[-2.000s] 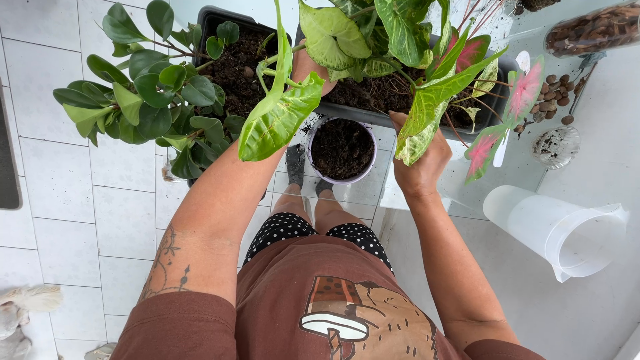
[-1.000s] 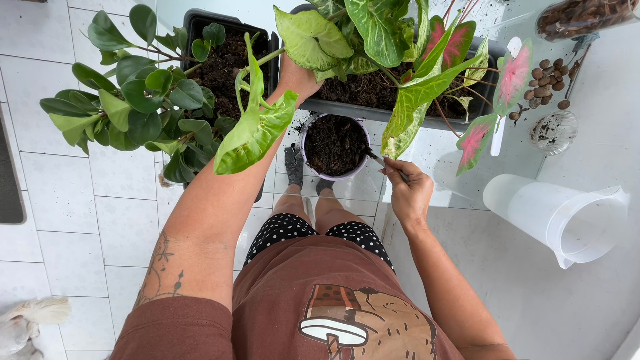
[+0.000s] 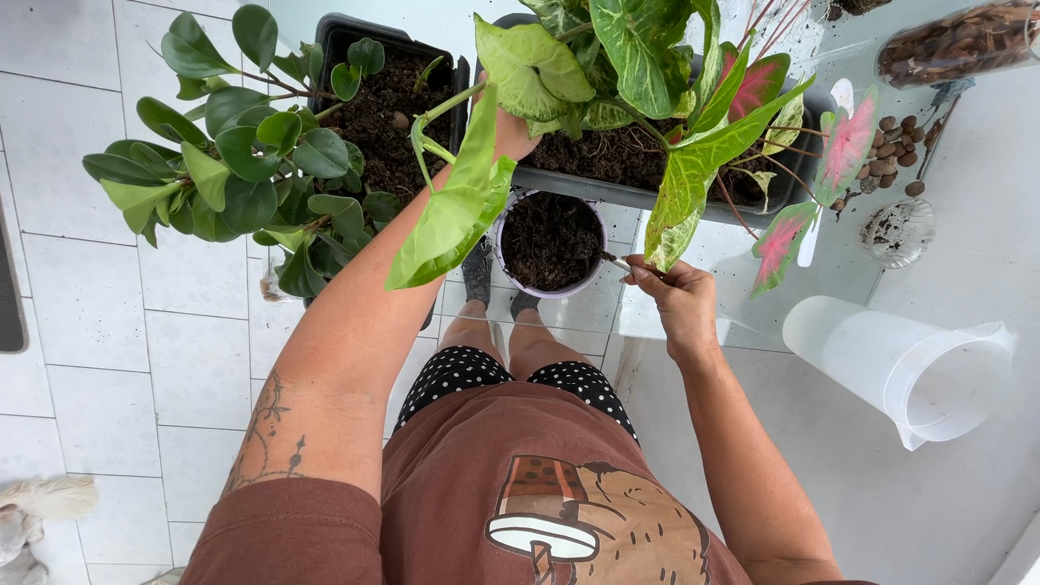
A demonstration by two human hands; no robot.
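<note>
My right hand (image 3: pixel 673 302) grips the handle of a small metal tool (image 3: pixel 619 262), whose tip is at the right rim of a round lilac pot (image 3: pixel 602 258) filled with dark soil (image 3: pixel 551 242). Leaves hide most of my left hand (image 3: pixel 512 130), which reaches to the left end of a long black planter (image 3: pixel 650 188); what its fingers hold cannot be seen. Arrowhead plants (image 3: pixel 552 77) and a pink-and-green caladium leaf (image 3: pixel 847 146) rise from that planter. A drooping arrowhead leaf (image 3: pixel 455 207) hangs over my left forearm.
Left of the long planter stands another black planter (image 3: pixel 329 36) with a green peperomia (image 3: pixel 244 146). At right are a translucent plastic jug (image 3: pixel 877 349) on its side, clay pebbles (image 3: pixel 886 154), a small glass dish (image 3: pixel 898 233) and a jar of bark chips (image 3: pixel 959 45). An animal (image 3: pixel 41 504) lies at lower left.
Two seconds ago my right hand was at the long planter's front edge; it has come down beside the lilac pot, with the small tool now visible in it. My left hand stays among the leaves.
</note>
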